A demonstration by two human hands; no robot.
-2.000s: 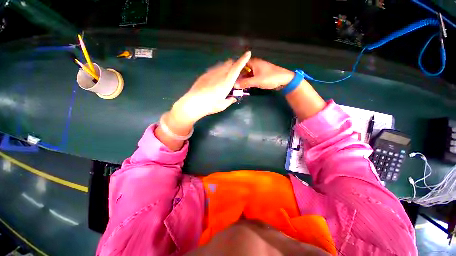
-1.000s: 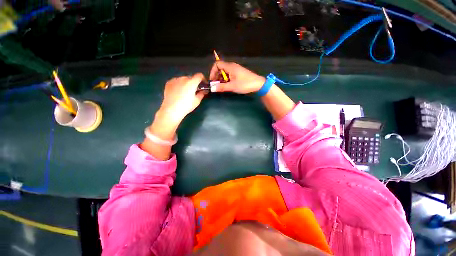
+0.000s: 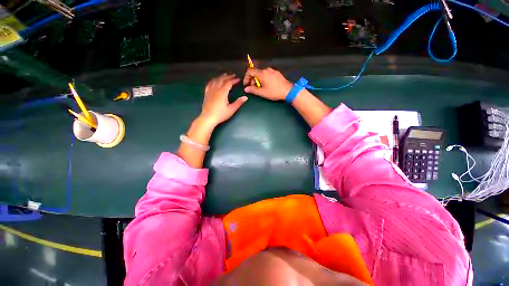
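My right hand (image 3: pixel 269 84), with a blue strap (image 3: pixel 296 90) at the wrist, holds a yellow marking tool (image 3: pixel 253 71) upright between its fingers near the far edge of the green mat (image 3: pixel 262 151). My left hand (image 3: pixel 221 99) is beside it on the left, fingers apart and curved, with nothing visible in it. The two hands are close but apart. No board shows in either hand.
A pen cup (image 3: pixel 99 129) with yellow sticks and an orange-tipped item (image 3: pixel 122 96) are at left. A dark conveyor (image 3: pixel 206 33) carries boards (image 3: pixel 360 32). A clipboard, calculator (image 3: pixel 422 153), white cables (image 3: pixel 491 176) and blue coiled cord (image 3: pixel 407 27) are at right.
The small dark and white piece held between both hands one second ago no longer shows. My left hand has opened and come away from my right hand, which keeps the yellow tool.
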